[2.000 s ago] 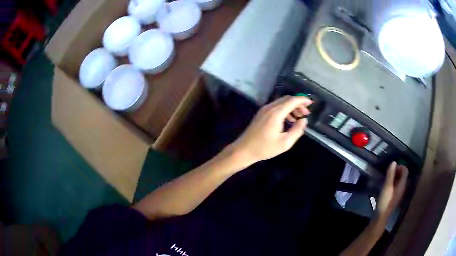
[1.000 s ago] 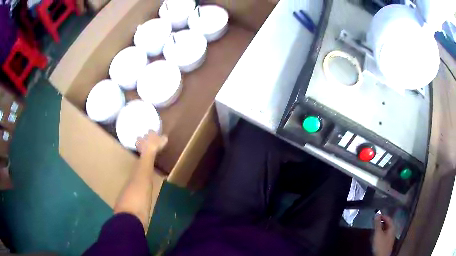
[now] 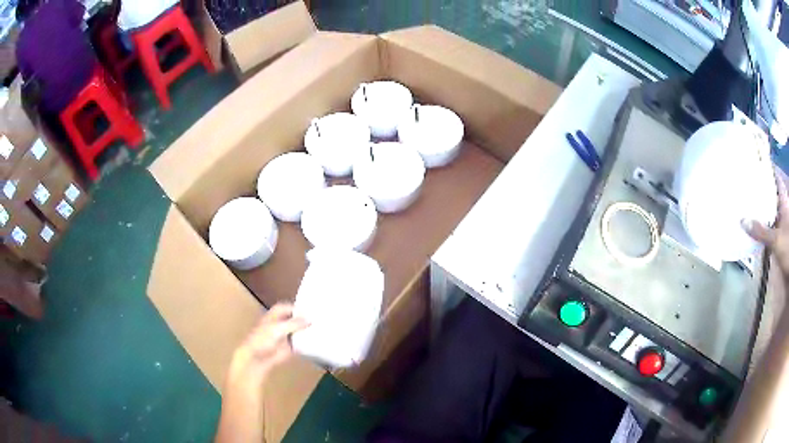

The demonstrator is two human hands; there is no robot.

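My left hand (image 3: 264, 346) holds a white plastic housing (image 3: 339, 307) by its lower left side, above the near edge of the open left carton (image 3: 203, 307). Several white housings (image 3: 339, 220) stand in rows inside that carton. My right hand (image 3: 772, 229) is at the right edge of the picture, its fingers on the near right side of another white housing (image 3: 725, 186). That housing sits on the bench press (image 3: 683, 316) and hides the fixture under it. Part of my right hand is cut off by the edge.
On the press are a yellowish ring (image 3: 630, 234), green buttons (image 3: 573, 313) and a red button (image 3: 651, 362). Blue-handled pliers (image 3: 583, 150) lie on the white bench (image 3: 528, 208). Red stools (image 3: 169, 52), a seated person in purple (image 3: 56, 52) and stacked cartons (image 3: 39, 186) are at the upper left.
My left hand has lifted a housing out of the left carton. My right hand has moved from below the panel up to the housing on the press. The view has shifted.
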